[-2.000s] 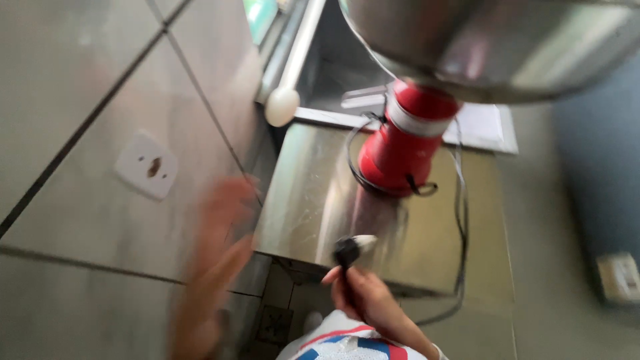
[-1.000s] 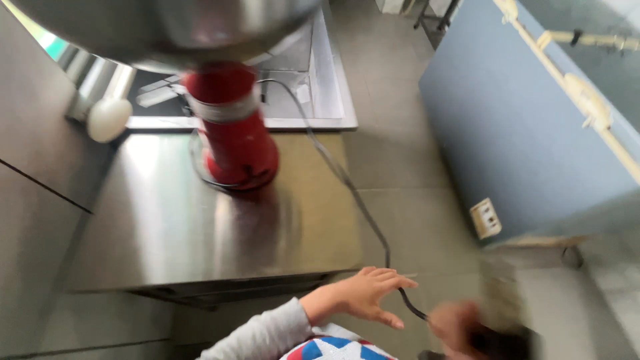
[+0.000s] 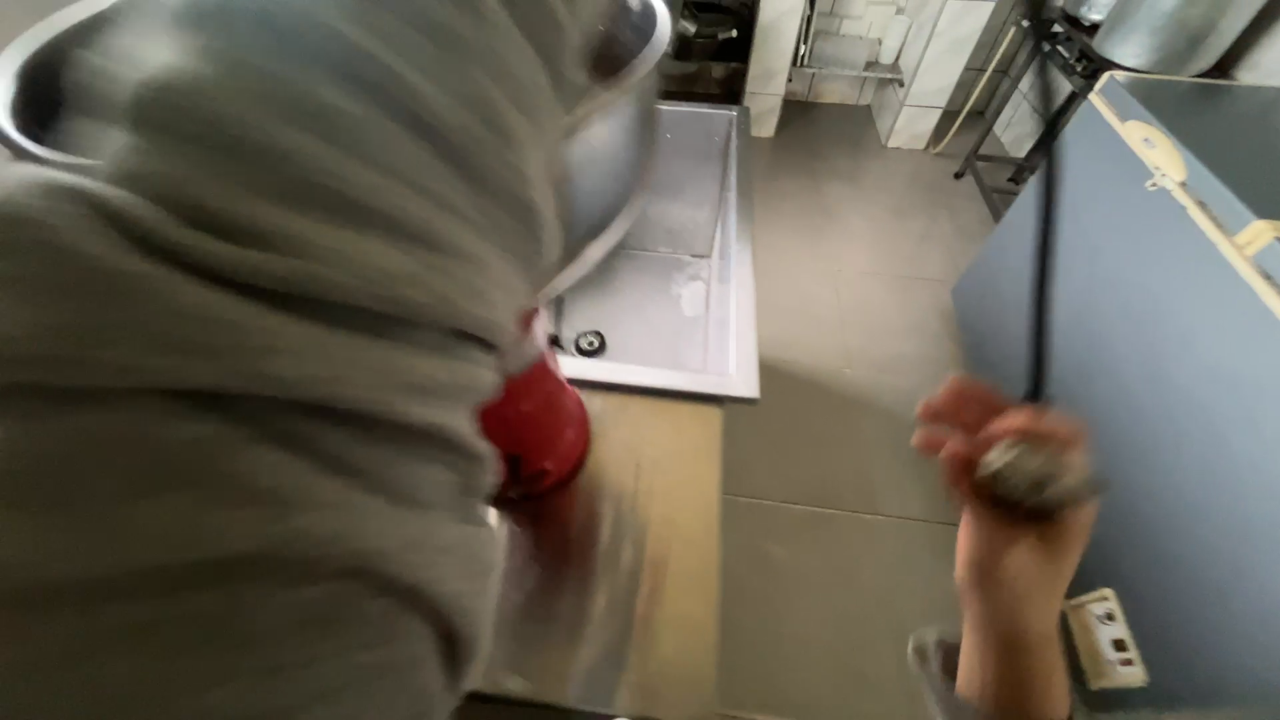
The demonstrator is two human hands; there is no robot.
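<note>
Blurred at the right, my right hand (image 3: 1020, 460) is closed around a black cord (image 3: 1043, 270) that runs up out of the top of the view. A greyish rounded thing, too blurred to name, shows at this hand. A grey sleeve, seemingly my left arm's, fills the left side; my left hand is not visible. Behind the sleeve, a red machine base (image 3: 548, 430) stands on a stainless steel table (image 3: 650, 560), under a large metal bowl (image 3: 612, 170). The sleeve hides much of both.
Beyond the table lies a stainless steel sink (image 3: 745, 350) with a black-rimmed drain. A blue-grey chest freezer (image 3: 1130, 380) stands on the right, with a control panel (image 3: 1107, 638) low on its side. Tiled floor (image 3: 840, 440) runs between them. A dark metal stand (image 3: 990, 165) is at the back.
My left hand, open over the table's front edge a second ago, is out of sight, and the grey sleeve now covers the left side. The cord now runs upward from my right hand. The view has shifted.
</note>
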